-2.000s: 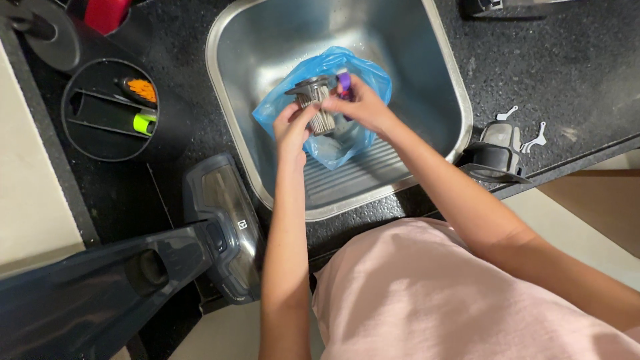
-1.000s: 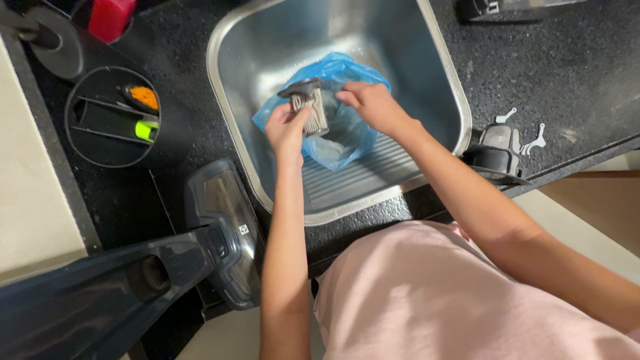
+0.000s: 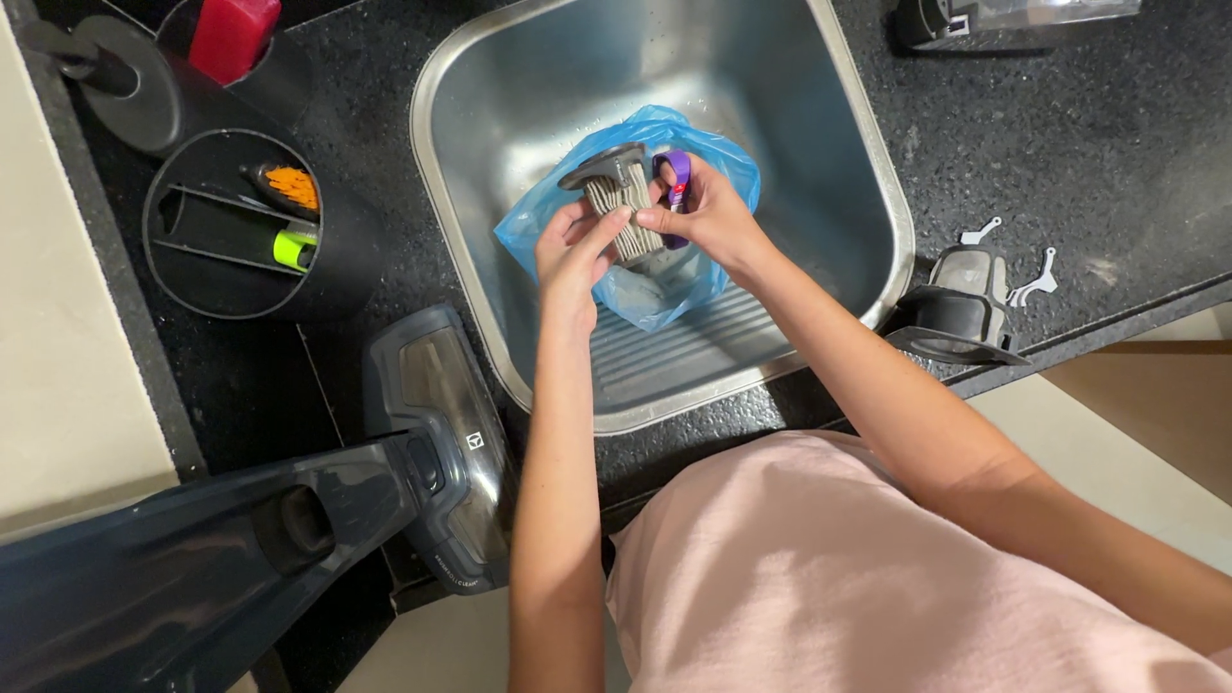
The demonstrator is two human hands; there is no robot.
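A pleated vacuum cleaner filter [image 3: 630, 207] with a grey round cap is held over a blue plastic bag [image 3: 712, 159] lying open in the steel sink [image 3: 828, 125]. My left hand [image 3: 575, 248] grips the filter's left side, its thumb on the pleats. My right hand [image 3: 707, 214] holds a small purple-handled tool [image 3: 677, 178], possibly scissors, upright at the filter's right side; the thumb reaches to the pleats. Grey dust lies inside the bag below the filter.
An upright vacuum cleaner [image 3: 192, 568] leans against the counter at the lower left. Black canisters [image 3: 231, 226] stand left of the sink. A dark plastic part [image 3: 948, 313] and small white pieces [image 3: 982, 231] lie at the right, a clear container [image 3: 1020, 14] behind.
The purple-handled tool, seen in my right hand two seconds ago and hardly visible one second ago, now shows plainly. My right hand has come closer to the filter since the last earlier frame.
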